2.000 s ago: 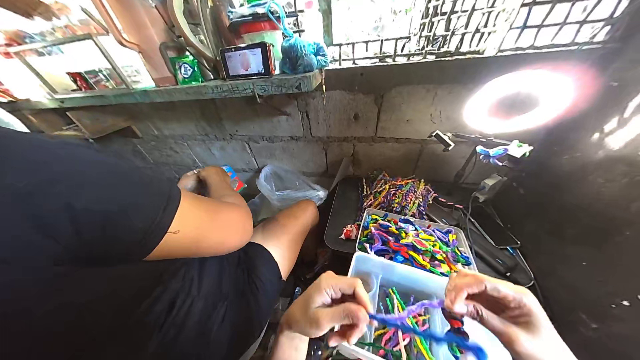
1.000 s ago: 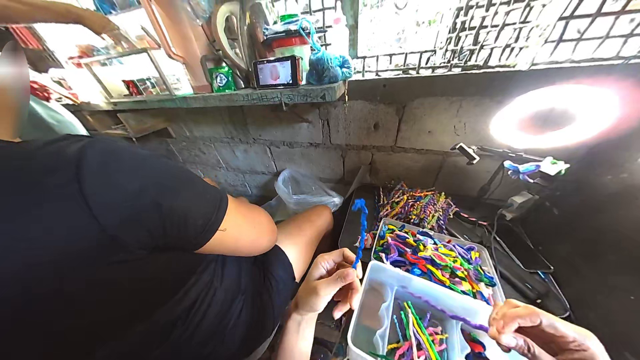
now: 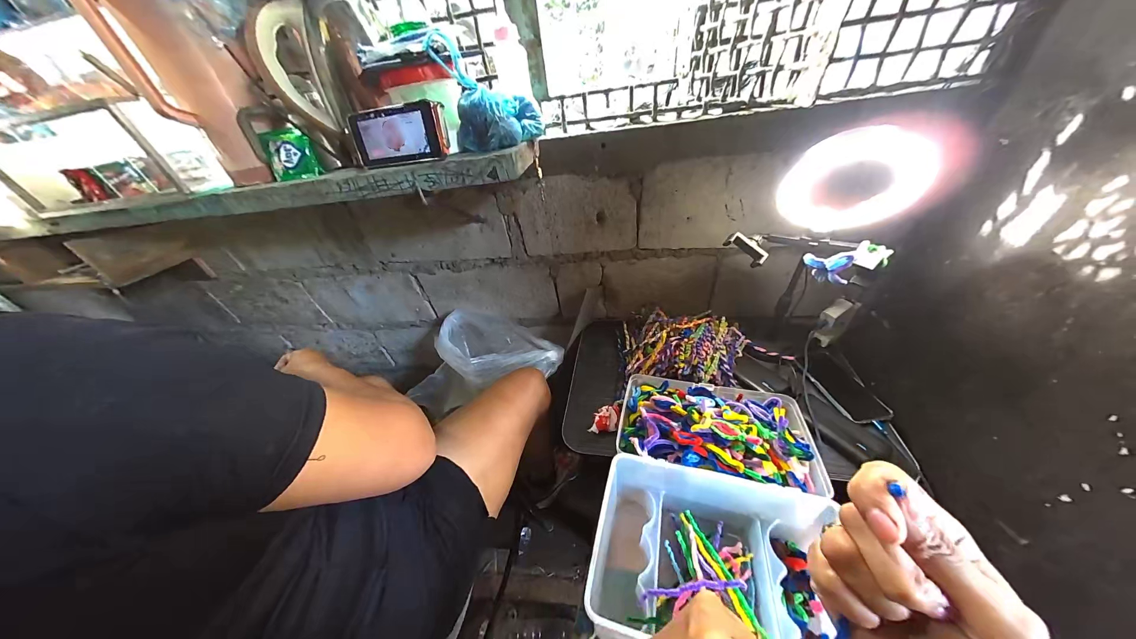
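My right hand (image 3: 914, 550) is raised at the lower right, its fingers closed around a blue fuzzy pipe cleaner (image 3: 896, 489), of which only small parts show. At the bottom edge, my left hand (image 3: 706, 619) reaches over the middle compartment of a translucent divided bin (image 3: 612, 541). Just beyond its knuckles lies a purple pipe cleaner (image 3: 692, 589), across green, yellow and pink ones (image 3: 710, 555). The left fingertips are hidden, so its grip cannot be told. Behind the bin, a second container (image 3: 821, 448) is heaped with many-coloured bent pipe cleaners (image 3: 719, 430).
A person in black (image 3: 151, 417) sits close on the left, knee near the bins. A dark tray (image 3: 590, 399) holds twisted multicoloured pieces (image 3: 683, 346). A lit ring lamp (image 3: 859, 182), its stand and a phone (image 3: 848, 389) are at right. A clear plastic bag (image 3: 488, 351) lies by the wall.
My left hand has lowered from holding up the blue pipe cleaner to over the bin. My right hand has come up and closed; the purple pipe cleaner it held one second ago is no longer stretched from it.
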